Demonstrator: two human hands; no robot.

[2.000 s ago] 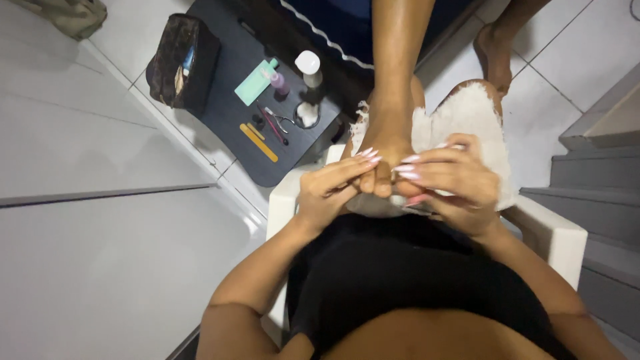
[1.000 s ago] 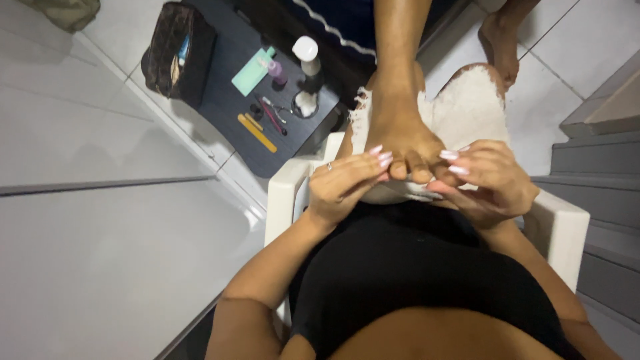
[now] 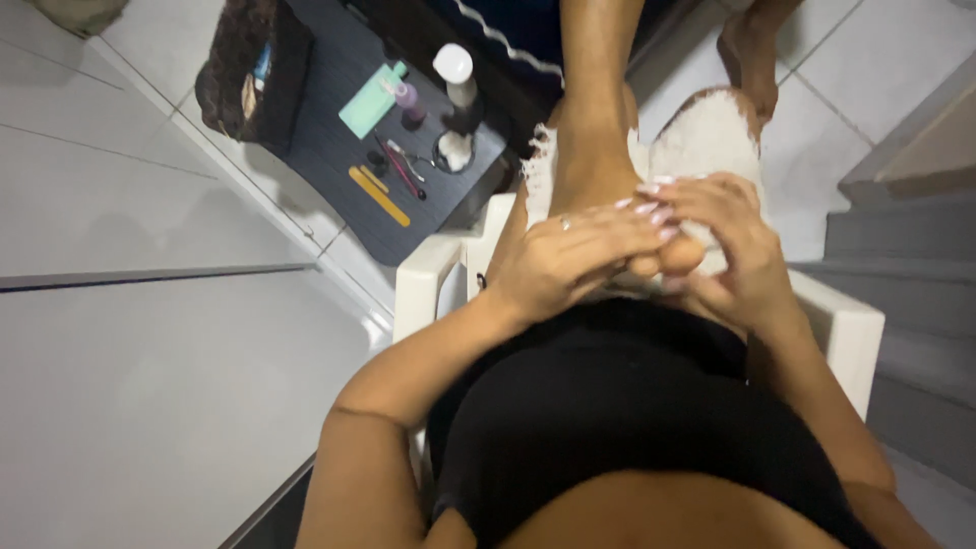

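Note:
Another person's bare foot (image 3: 598, 171) rests across my lap on pale frayed cloth (image 3: 698, 137). My left hand (image 3: 583, 255), with a ring on it, lies over the front of the foot and grips its toes from the left side. My right hand (image 3: 732, 236) curls round the big toe (image 3: 681, 254) side, its fingertips meeting those of my left hand on top of the foot. Both hands have long pale nails. The undersides of the toes and the thumb of my left hand are mostly hidden.
On a dark small table (image 3: 328, 152) at the left are a brown bag (image 3: 255, 76), a green packet (image 3: 372, 101), a purple bottle (image 3: 409, 99), a white-capped bottle (image 3: 455, 65), yellow nail files (image 3: 379, 197), metal nippers (image 3: 412, 160) and a dish of cotton (image 3: 455, 151). White chair arms (image 3: 427, 267) flank me.
My hands have gone from holding the toes by the fingertips at either side to lying over the front of the foot, their fingers now meeting on top.

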